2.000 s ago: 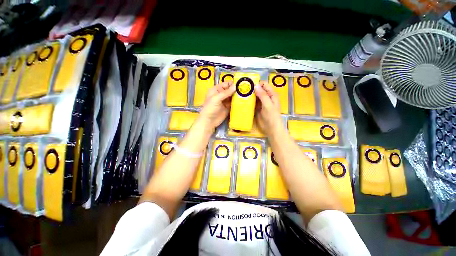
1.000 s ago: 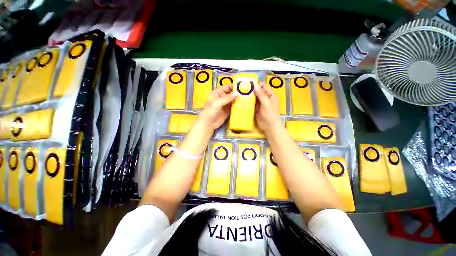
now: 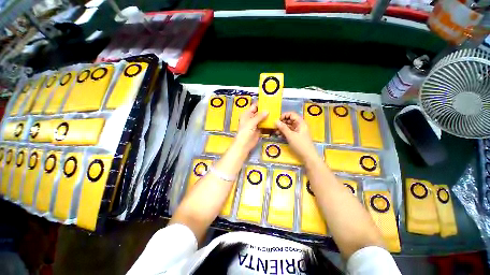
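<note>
My left hand (image 3: 250, 124) and my right hand (image 3: 293, 128) hold one yellow housing (image 3: 271, 102) by its lower end, over the upper middle of the tray. Its black ring is at the far end, facing up. The blister tray (image 3: 396, 161) lies below with yellow housings in its pockets, upright ones in two rows and sideways ones between. One sideways housing (image 3: 282, 153) shows just below my hands. My forearms cover parts of the near row. The housing at the near right corner (image 3: 382, 215) sits partly out of line with its pocket.
A tall pile of filled trays (image 3: 121, 115) stands at left. Loose yellow housings (image 3: 421, 209) lie right of the tray. Behind them are a dark phone-like slab (image 3: 420, 134), a fan (image 3: 466, 102) and a bottle (image 3: 404, 83). A red bin (image 3: 189, 45) is at upper left.
The view has turned, so the scene sits lower and further right. The held housing now stands further above my fingers, which have moved to its lower end. The sideways housing below is more exposed.
</note>
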